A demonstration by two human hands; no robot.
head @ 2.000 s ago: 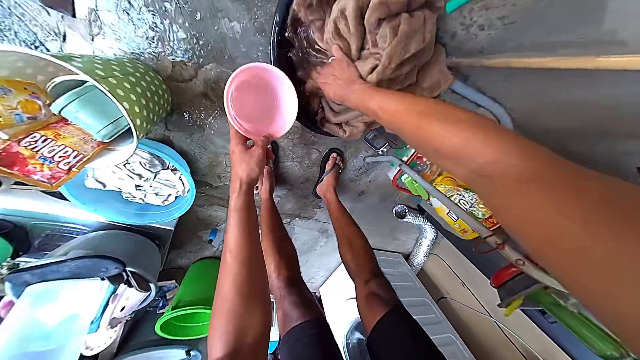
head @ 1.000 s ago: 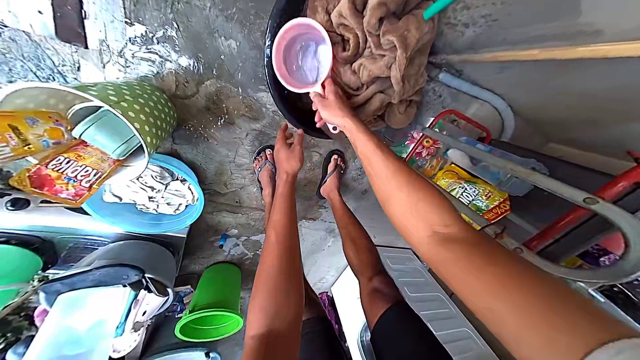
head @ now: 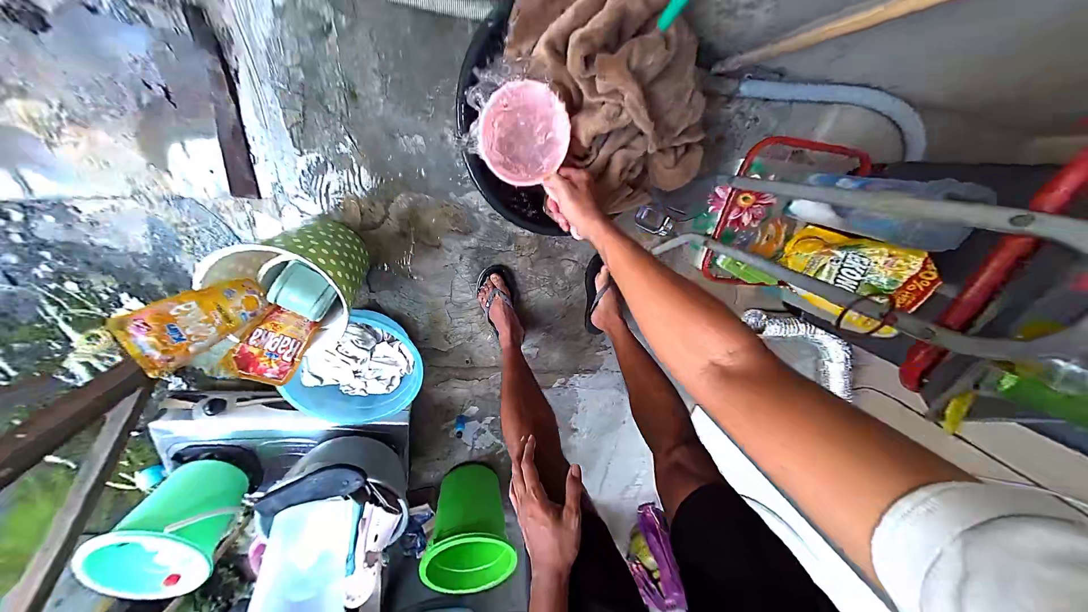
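Observation:
My right hand (head: 578, 204) grips the handle of a pink plastic dipper (head: 524, 133), which is at the left part of a black tub (head: 520, 206) with water splashing around its rim. Beside the dipper, a brown cloth (head: 629, 93) lies bunched in the tub, partly over its edge. My left hand (head: 548, 510) is empty, fingers apart, over my left leg near the knee. Below and to the left stands a green bucket (head: 467, 531).
At left, a blue basin (head: 408, 374) holds white cloth, next to a tipped polka-dot bin (head: 331, 255) with packets. A red-and-grey metal frame (head: 977, 289) and a grey hose (head: 875, 106) are at right. A white appliance (head: 765, 501) is beside my right leg.
The pink dipper went from my left hand to my right between the two earlier frames. Since then it has moved down within the tub area, and my left hand has drawn back toward my leg.

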